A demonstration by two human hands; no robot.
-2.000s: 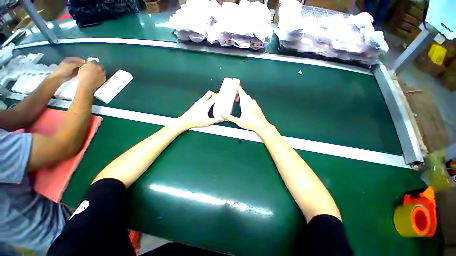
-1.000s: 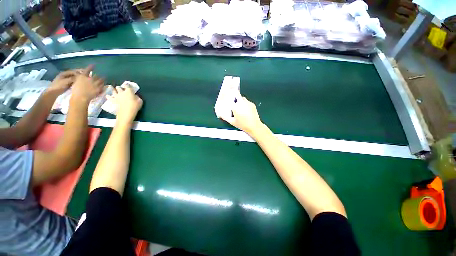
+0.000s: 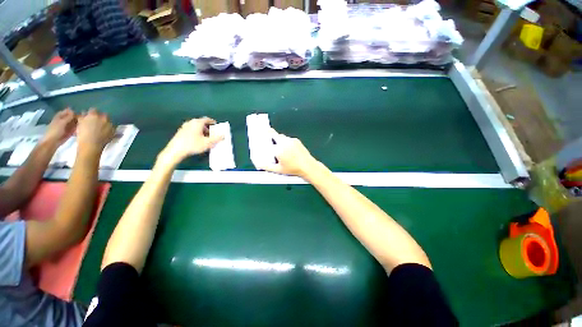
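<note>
My left hand [image 3: 191, 139] holds a slim white box [image 3: 221, 148] by its upper left part, on the green conveyor belt. My right hand [image 3: 289, 153] holds a second white box [image 3: 258, 137] from its right side, a short gap to the right of the first. Both boxes stand roughly parallel, pointing away from me, with their near ends close to the pale guide rail [image 3: 338, 179]. The undersides of the boxes and some fingertips are hidden.
At left another person's hands [image 3: 92, 128] are over white boxes [image 3: 118, 148], beside a red-pink mat [image 3: 70, 211]. Bagged white items [image 3: 389, 38] lie beyond the belt. An orange tape dispenser [image 3: 533, 246] stands at right on the green worktable [image 3: 255, 223].
My left hand has moved right from the neighbour's boxes, bringing a white box beside the other one. My right hand and its box have shifted slightly left in view. The camera view has shifted.
</note>
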